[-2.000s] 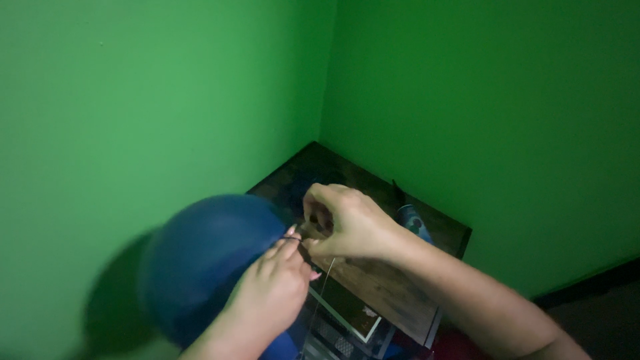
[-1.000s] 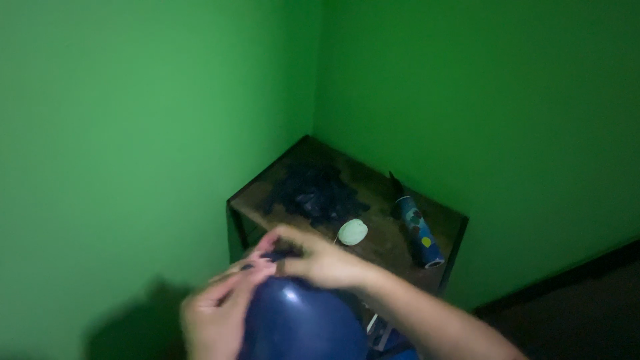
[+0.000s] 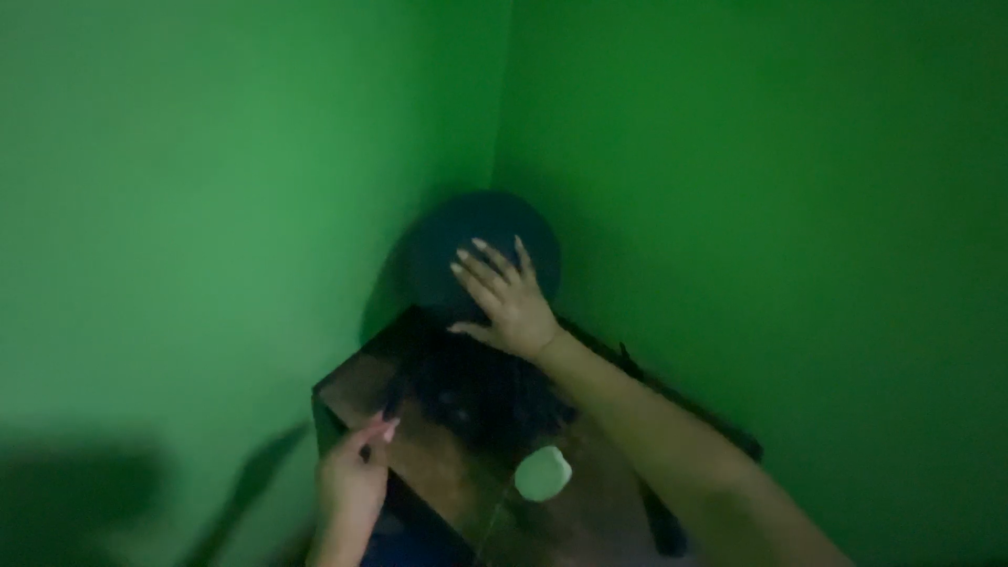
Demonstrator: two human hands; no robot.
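Observation:
A round, dark blue balloon (image 3: 441,236) is in the wall corner above the back of the small table. My right hand (image 3: 508,303) rests against its front with the fingers spread. Lower left, near the table's left edge, my left hand (image 3: 358,465) has its thumb and fingertips pinched together; whether something thin is between them cannot be told. A heap of dark, limp pieces (image 3: 480,394), perhaps uninflated balloons, lies on the tabletop between the hands. In front of the heap sits a pale round spool or disc (image 3: 543,474), with a thin string running from it toward the front.
The wooden table (image 3: 433,472) with dark edges stands in a corner between green walls (image 3: 709,197). A dark object, partly behind my right forearm, lies at the table's right side (image 3: 665,524). Something blue (image 3: 409,543) shows below the front left edge.
The balloon has gone from both hands at the front to the wall corner at the back, with my right hand on it. My left hand is now apart from it, at the left.

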